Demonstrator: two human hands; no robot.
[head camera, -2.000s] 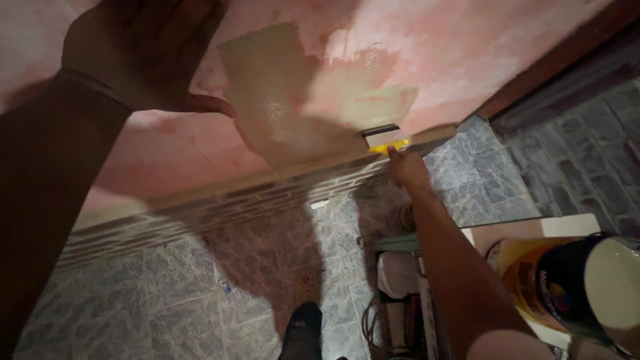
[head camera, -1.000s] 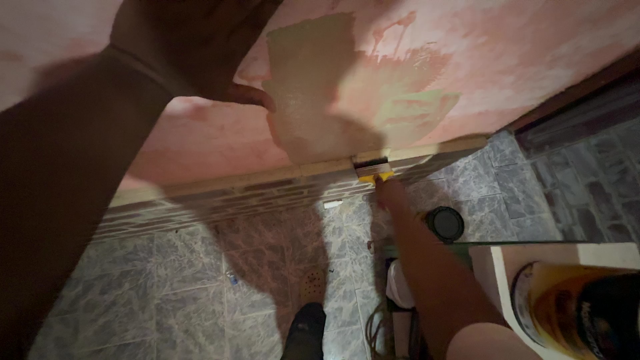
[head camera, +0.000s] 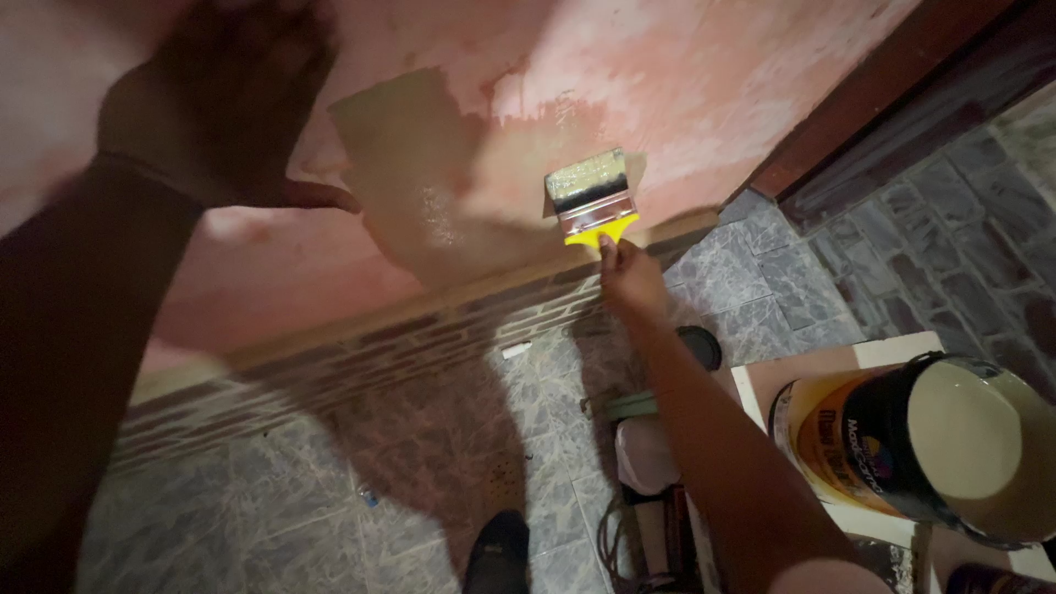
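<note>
My right hand (head camera: 631, 276) grips the yellow handle of a wide flat paintbrush (head camera: 590, 194). Its bristles carry pale cream paint and lie against or close to the pink wall (head camera: 709, 107), above the brick-patterned skirting. A drab, freshly coated patch (head camera: 404, 157) spreads over the wall to the left of the brush. My left hand (head camera: 223, 107), dark in shadow, is raised at the wall with its thumb pointing toward that patch; it holds nothing that shows, and its fingertips are hard to see. An open paint bucket (head camera: 965, 433) with pale paint stands at the lower right.
The bucket rests on a white surface (head camera: 883, 351). A round black object (head camera: 699, 346) lies on the tiled floor (head camera: 247, 503) behind my right forearm. Near the skirting is a small white piece (head camera: 516, 351). A shoe (head camera: 499, 553) shows at the bottom, with cables beside it. A dark red frame borders the wall at right.
The brush, at the wall's lower edge one second ago, is now higher on the wall with its paint-covered bristles pointing up. My left hand remains raised at the wall.
</note>
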